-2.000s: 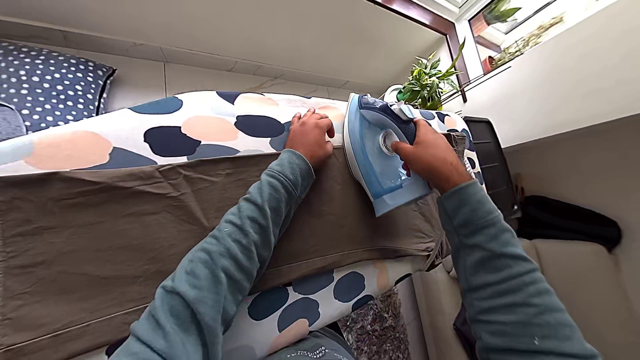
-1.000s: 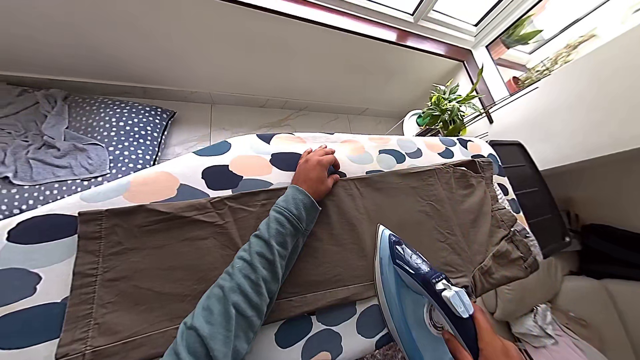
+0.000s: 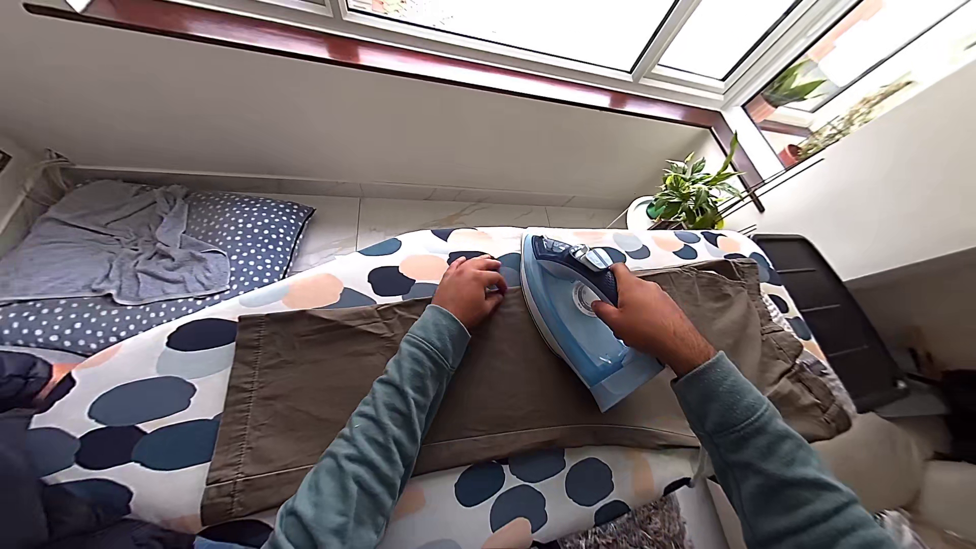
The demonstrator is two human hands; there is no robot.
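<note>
Brown trousers (image 3: 534,381) lie lengthwise along an ironing board (image 3: 183,381) with a spotted cover, the leg hem at the left and the waist at the right. My right hand (image 3: 648,313) grips the handle of a blue steam iron (image 3: 572,313). The iron rests on the trousers, its tip reaching past their far edge onto the cover. Just left of the iron, my left hand (image 3: 469,290) presses on the far edge of the trousers with bent fingers; its fingertips are partly hidden.
A polka-dot cushion (image 3: 252,229) with a grey towel (image 3: 114,244) lies beyond the board at the left. A potted plant (image 3: 694,191) stands behind the board's right end, near a black folded item (image 3: 831,320). Dark clothing (image 3: 69,473) is at the lower left.
The iron, held in my right hand, was off the near side of the trousers one second ago and is now on them beside my left hand. The view has shifted.
</note>
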